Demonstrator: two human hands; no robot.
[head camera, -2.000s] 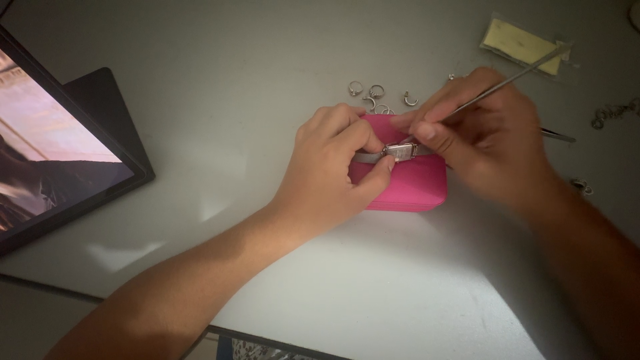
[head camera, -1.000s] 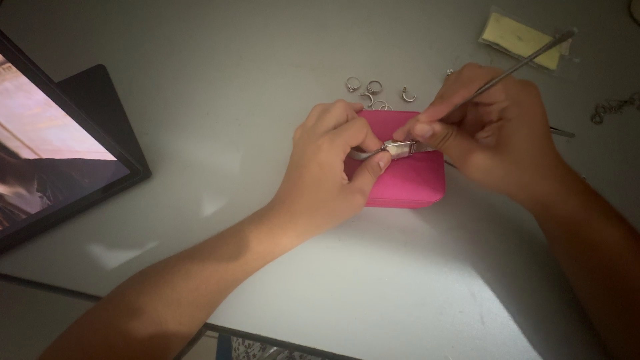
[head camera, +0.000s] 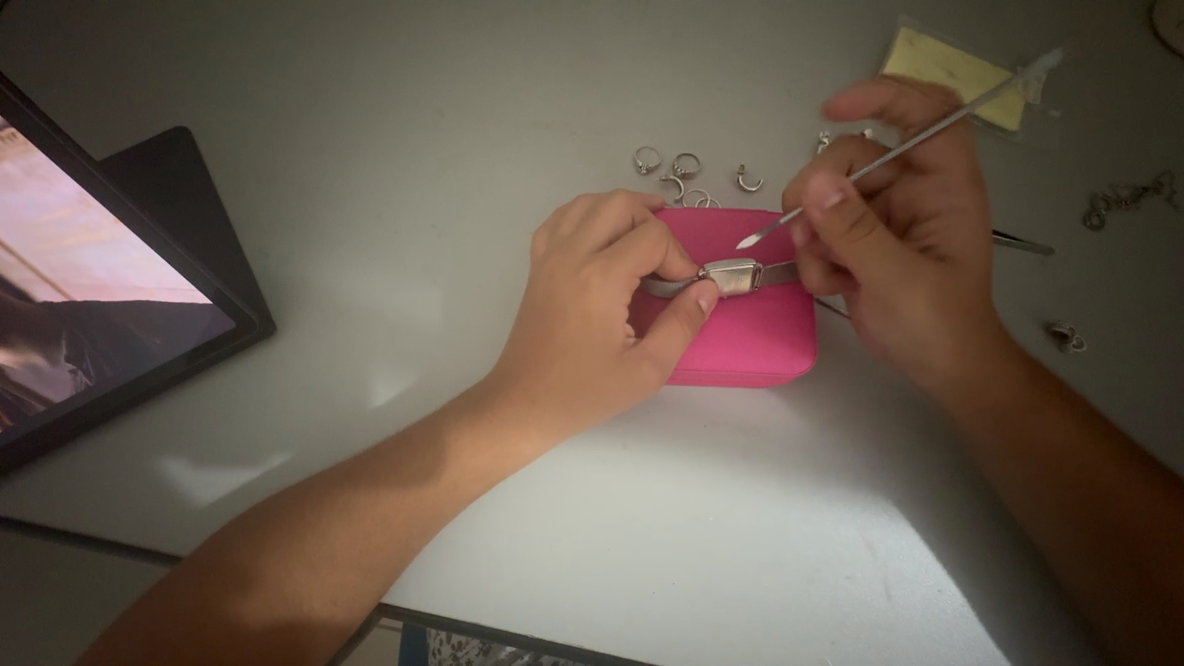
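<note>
A small metal wristwatch (head camera: 733, 277) lies across a pink zippered case (head camera: 740, 338), its metal band running out to both sides. My left hand (head camera: 615, 282) pinches the watch's left end between thumb and forefinger, resting on the case. Between the thumb and fingers of my right hand (head camera: 893, 213) is a thin metal tool (head camera: 925, 135) with a small flattened tip, which points down-left just above the watch. The right part of the band passes under that hand's lower fingers; whether they grip it is unclear.
Several rings (head camera: 685, 166) lie behind the case. A yellow piece in a clear bag (head camera: 953, 79) is at the back right. Tweezers (head camera: 1022, 243), a chain (head camera: 1124, 199) and a small metal piece (head camera: 1066, 337) lie right. A tablet (head camera: 245, 314) stands at the left.
My right hand has drawn back a little to the right from the watch and its fingers have spread, baring the tool's tip. My left hand stays at the watch.
</note>
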